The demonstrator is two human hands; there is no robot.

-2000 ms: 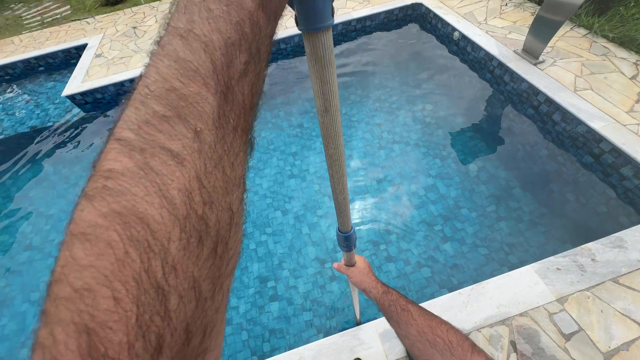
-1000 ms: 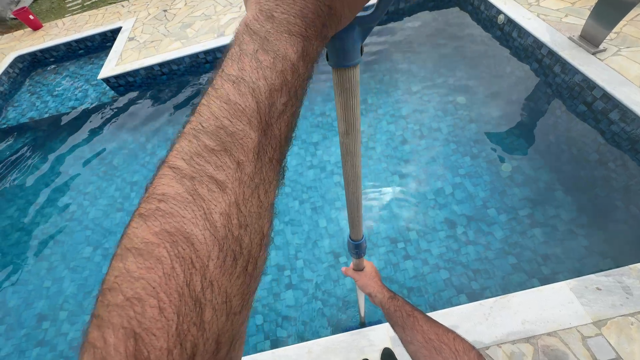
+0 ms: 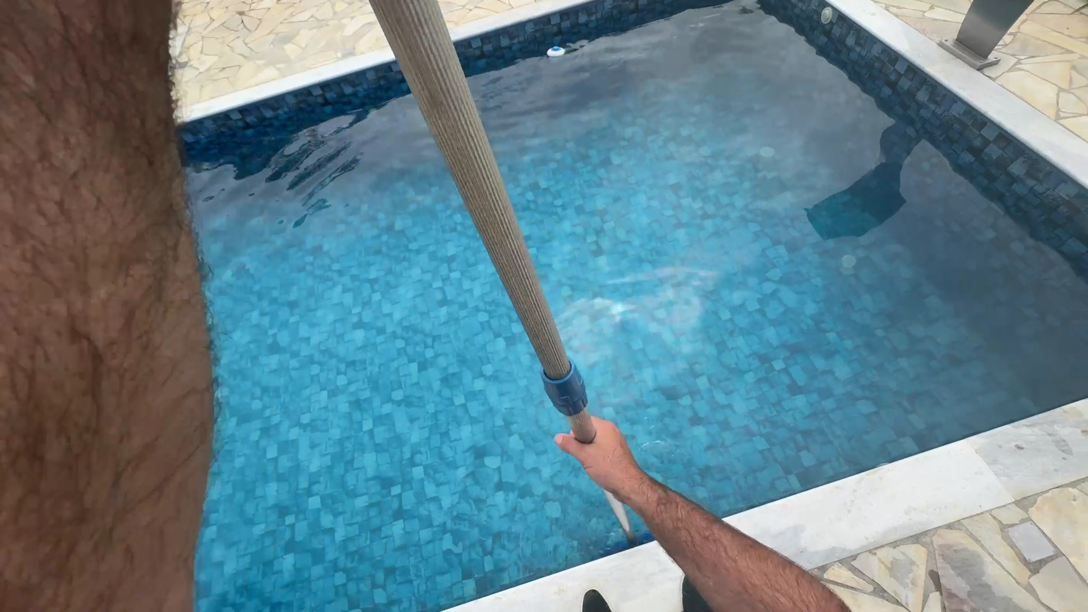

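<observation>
My right hand (image 3: 602,455) is closed around the thin lower section of a ribbed telescopic pole (image 3: 484,187), just below its blue plastic locking collar (image 3: 565,389). The pole leans from the top of the view down into the pool water beside the near edge; whatever is at its lower end is hidden. My left forearm rises along the left side of the view, and my left hand lies beyond the top of the frame.
White stone coping (image 3: 901,501) borders the blue-tiled pool, with irregular stone paving (image 3: 960,569) around it. Tips of dark shoes (image 3: 596,602) show at the near edge. A metal fixture (image 3: 986,30) stands at the back right. A small white and blue object (image 3: 556,52) sits near the far wall.
The upper part of the pole now tilts to the left, and its blue top end has left the view. My left hand, partly visible a second ago, is out of frame.
</observation>
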